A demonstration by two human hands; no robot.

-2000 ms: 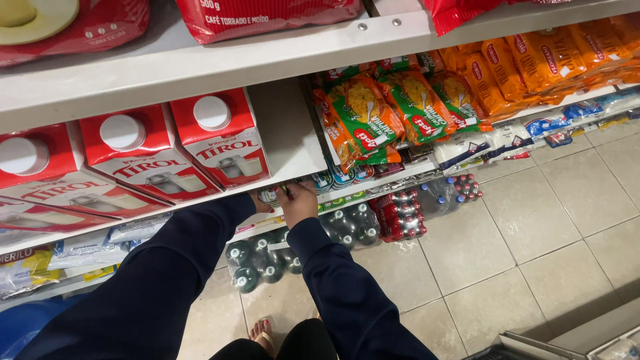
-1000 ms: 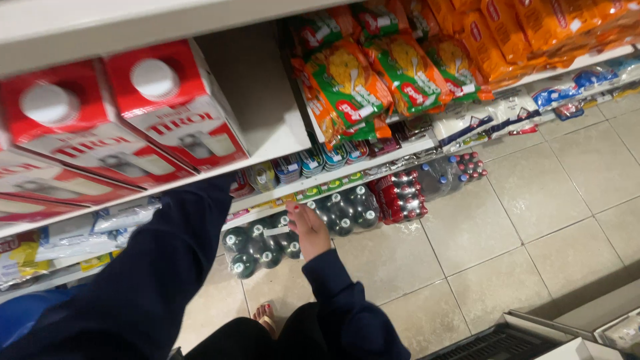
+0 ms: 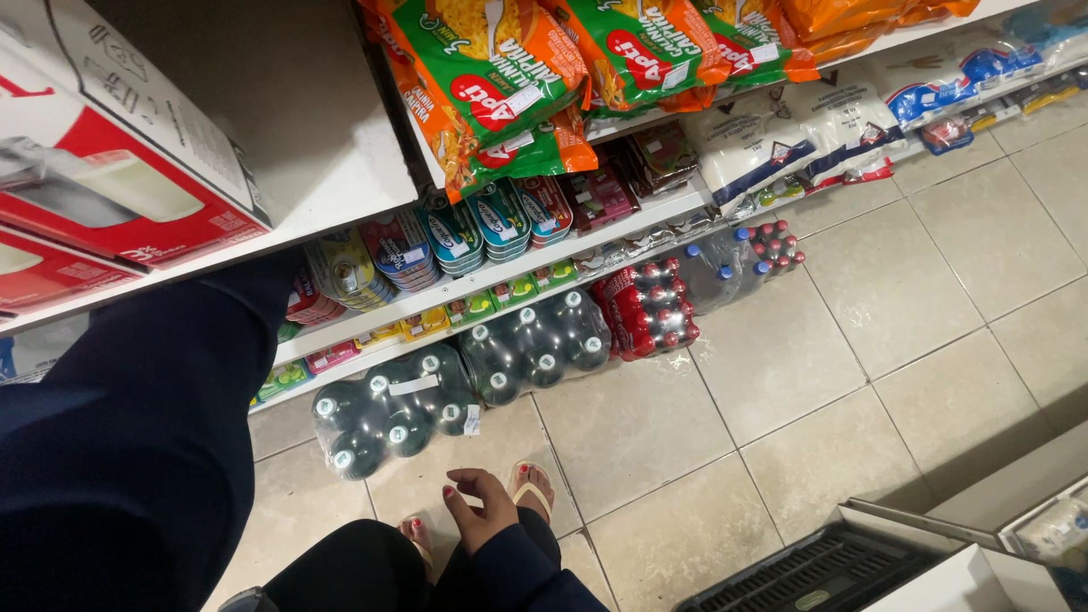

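Observation:
My right hand point(image 3: 483, 508) is empty, its fingers apart and slightly curled, above my lap and feet. My left arm in a dark sleeve reaches under the upper shelf at the left, and the left hand is hidden there. Nearest to that sleeve are stacks of flat tins: red ones point(image 3: 311, 297), yellow ones point(image 3: 350, 270) and teal ones point(image 3: 450, 238) on the lower shelf. Red milk cartons point(image 3: 127, 170) stand on the shelf above. Orange and green instant noodle packets point(image 3: 497, 76) lie to their right, past a bare stretch of shelf.
Shrink-wrapped packs of dark green bottles point(image 3: 399, 412) stand on the tiled floor point(image 3: 807, 450) below the shelves, beside a pack of red-capped bottles point(image 3: 650, 308). White flour bags point(image 3: 752, 140) lie further right. A black crate point(image 3: 816, 574) and white shelving edges are at the lower right.
My right hand has drawn back from the shelf edge, where both hands were close together, toward my lap. My left hand has gone out of sight under the shelf. The view has moved nearer the lower shelves.

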